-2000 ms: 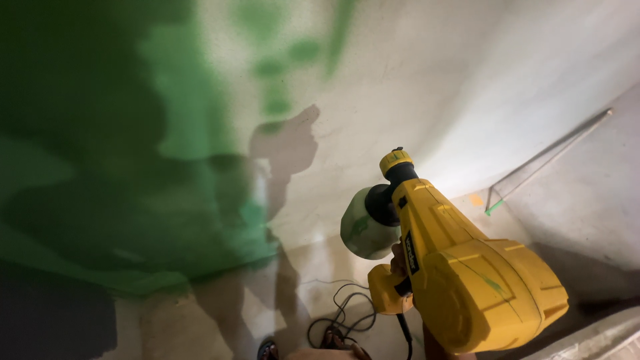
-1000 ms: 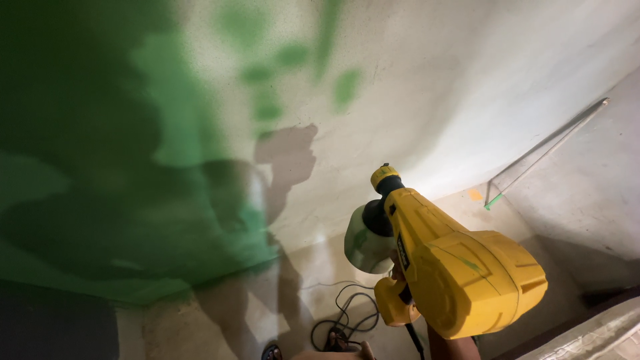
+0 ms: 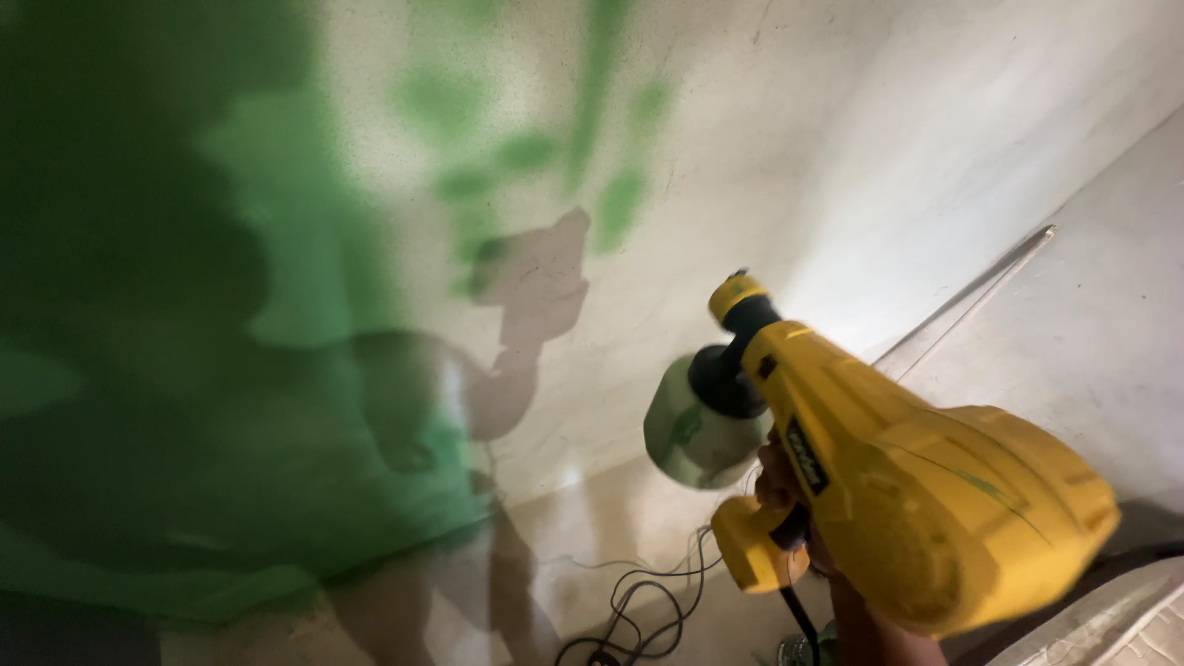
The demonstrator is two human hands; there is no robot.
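Observation:
At the lower right, my right hand (image 3: 783, 481) grips the handle of a yellow electric paint sprayer (image 3: 911, 462), whose body hides much of the hand. The sprayer's nozzle, a yellow cap on a black neck, points up and left toward the wall. Beneath the neck hangs a translucent paint cup (image 3: 708, 430) smeared with green. The wall (image 3: 694, 166) is pale, with dark green paint (image 3: 120, 277) over its left side and several soft green patches near the top middle. A shadow of a person holding the sprayer falls across it. My left hand is out of view.
A black power cable (image 3: 647, 592) lies coiled on the floor below the sprayer. A thin rod (image 3: 990, 287) leans at the wall corner on the right. A pale ledge or edge (image 3: 1091, 610) crosses the bottom right corner.
Further green patches have appeared on the pale wall, to the right of the earlier ones. The sprayer has stayed in my right hand throughout.

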